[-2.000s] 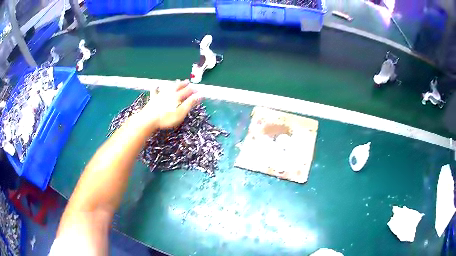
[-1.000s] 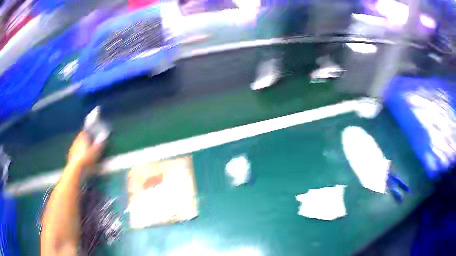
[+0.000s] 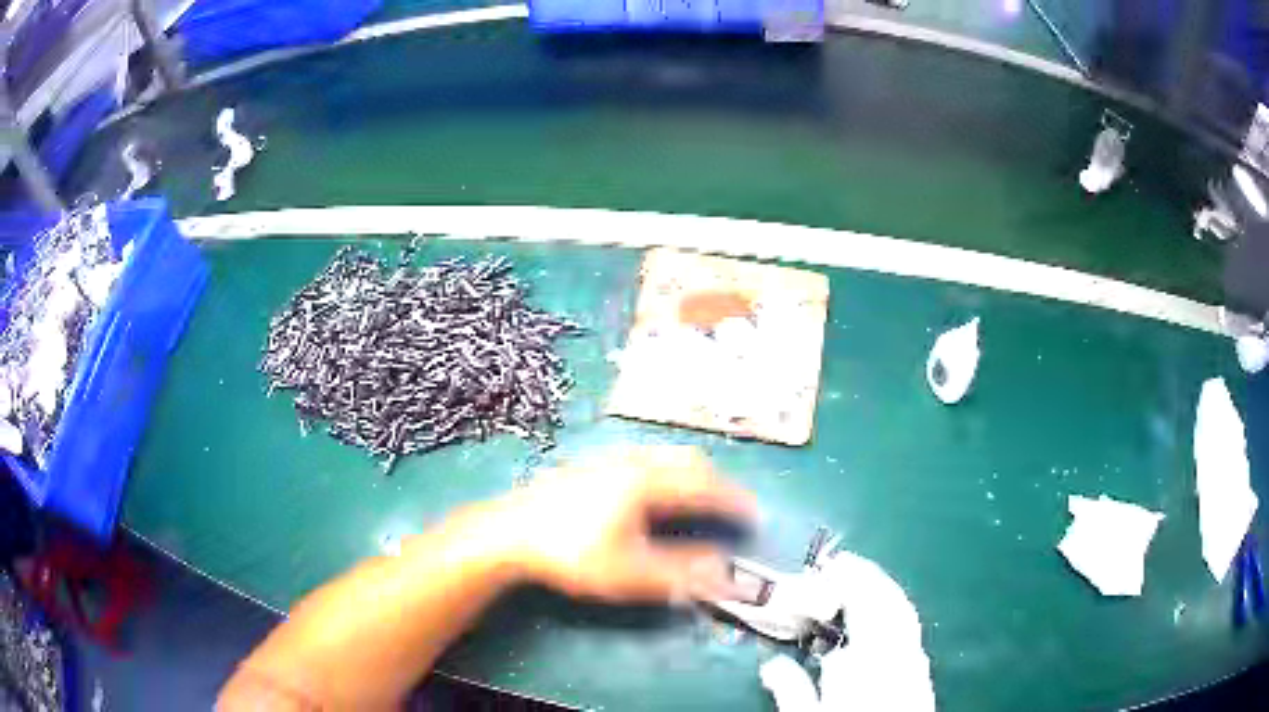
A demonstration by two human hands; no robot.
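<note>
My right hand [image 3: 874,633], in a white glove and cut off by the bottom edge, holds a white workpiece [image 3: 786,601] with dark metal parts above the bench. My bare left hand [image 3: 640,536] reaches in from the left, blurred, its fingertips at the workpiece's left end. I cannot tell if they grip it. A large pile of small dark and silver pins [image 3: 425,355] lies left of the grease board [image 3: 721,369], which has white and brownish patches.
A blue crate of white parts [image 3: 118,376] stands left. Beyond the pale guide rail [image 3: 668,232], the green belt carries white workpieces [image 3: 231,153]. A white teardrop-shaped piece [image 3: 955,365], white scraps [image 3: 1111,543] and blue handles [image 3: 1248,584] lie right.
My left hand has come back from the belt to low in front of me. My gloved right hand has come into view with the workpiece. The view has swung back left.
</note>
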